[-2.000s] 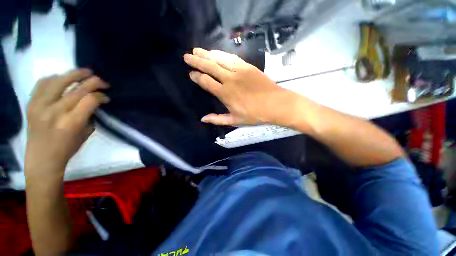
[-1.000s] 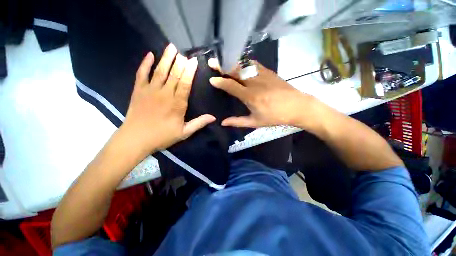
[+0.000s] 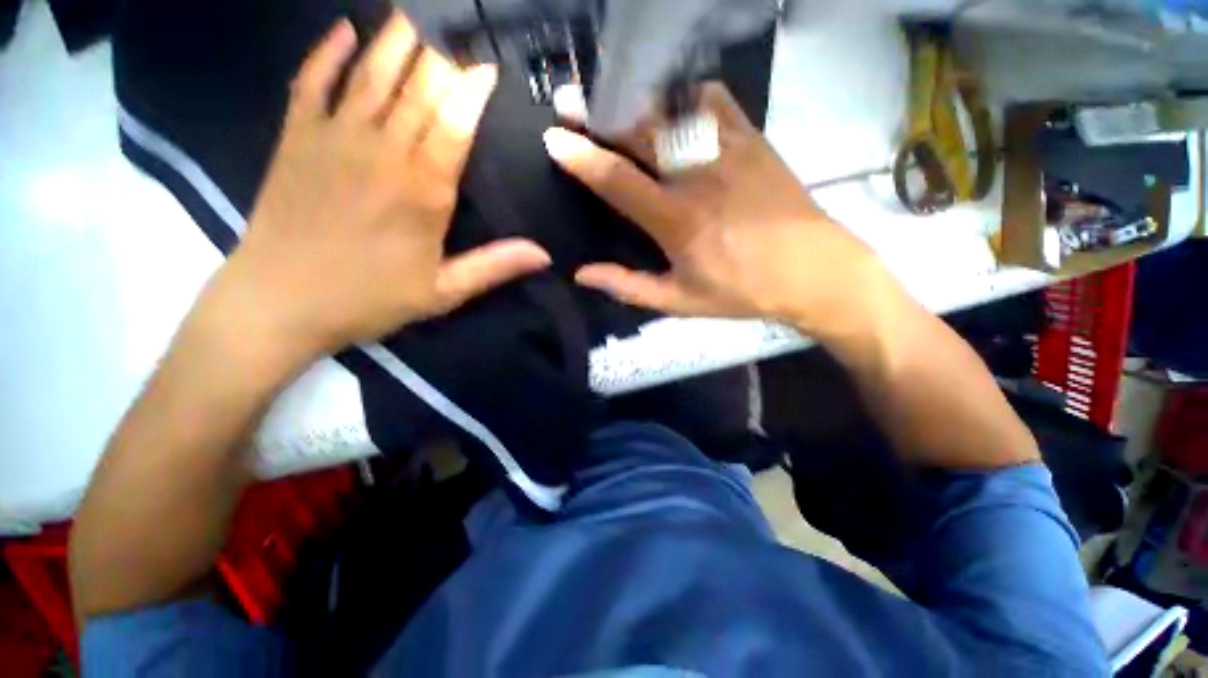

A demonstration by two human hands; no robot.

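Observation:
A black garment panel (image 3: 530,331) with a thin white line along its left edge lies over the table and hangs over the front edge to the wearer's shirt. My left hand (image 3: 378,186) lies on it, fingers spread, left of the presser foot area (image 3: 541,66). My right hand (image 3: 722,219) rests on the cloth at the right of the needle area, fingers apart, its upper fingers partly hidden behind the grey machine head (image 3: 636,66). A dark part with a white block (image 3: 689,139) hangs over my right hand. Neither hand grips the cloth.
Gold-yellow shears (image 3: 943,126) lie right of the machine, beside an open brown box (image 3: 1024,199) holding metal bits. A measuring tape (image 3: 689,347) runs along the table's front edge. Red crates (image 3: 1093,338) stand below the table at right and also at left (image 3: 272,530).
My left hand has come from the panel's left edge onto the cloth near the needle. Over the last second, both hands stay on the cloth and the view has shifted somewhat.

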